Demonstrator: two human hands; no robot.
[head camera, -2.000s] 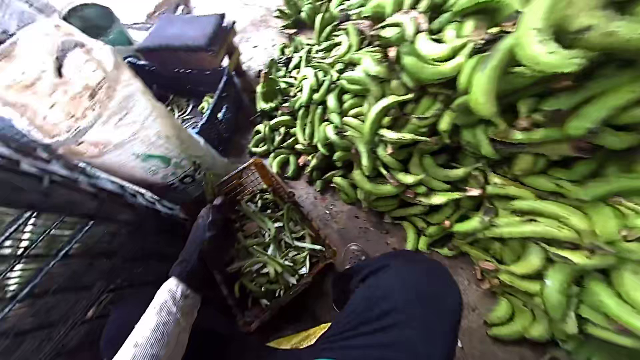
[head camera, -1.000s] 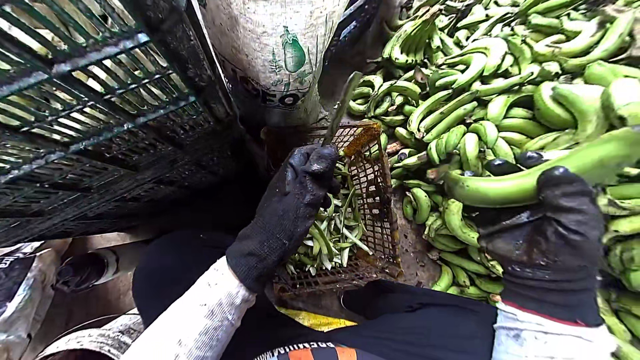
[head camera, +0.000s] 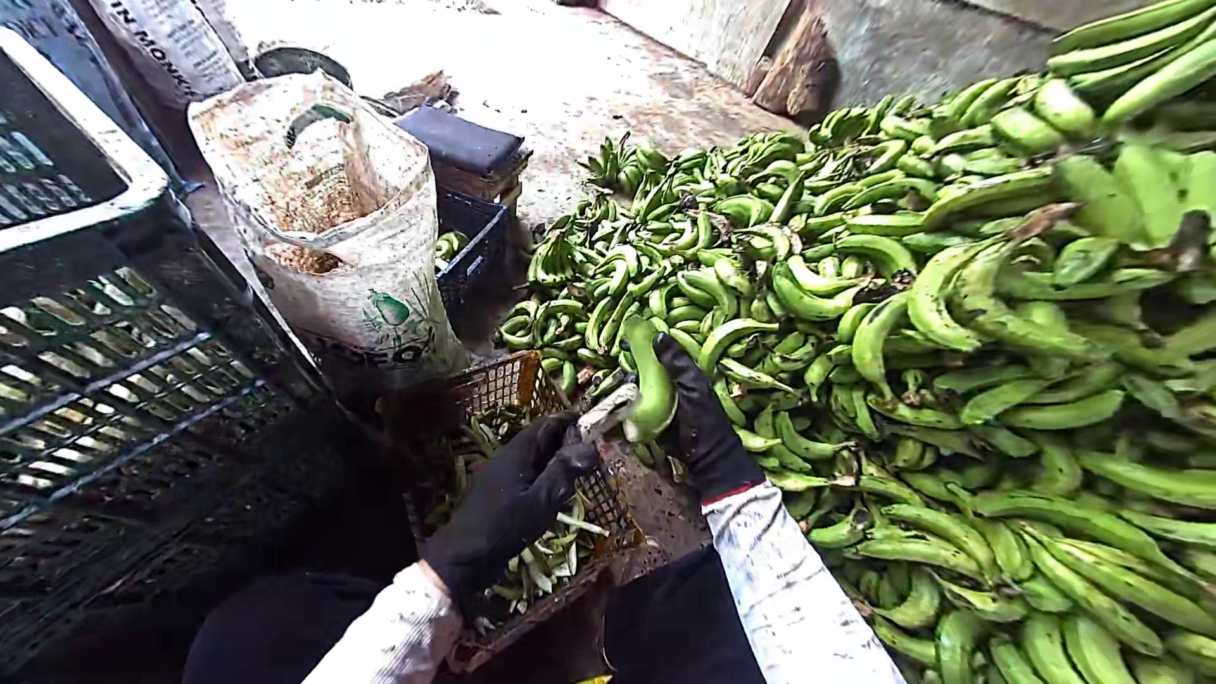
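Note:
Both my hands wear black gloves. My right hand (head camera: 705, 418) is closed round a green plantain (head camera: 652, 380), held upright above the inner edge of the pile. My left hand (head camera: 518, 499) grips a knife (head camera: 605, 414), whose pale, smeared blade lies against the plantain's left side; its handle is mostly hidden in the glove. Below my left hand a brown plastic crate (head camera: 518, 378) sits between my legs, holding strips of green peel (head camera: 543, 562). A big heap of green plantains (head camera: 950, 380) fills the right side.
An open woven sack (head camera: 380, 285) stands beyond the crate. Behind it are a dark blue crate (head camera: 480, 249) and a dark cushion (head camera: 461, 138) on a wooden support. A tall dark slatted crate (head camera: 114, 380) borders the left. A wall (head camera: 912, 47) rises behind the heap.
My right hand has brought a plantain from over the pile to my left hand, and the knife now touches it. The view has swung upward.

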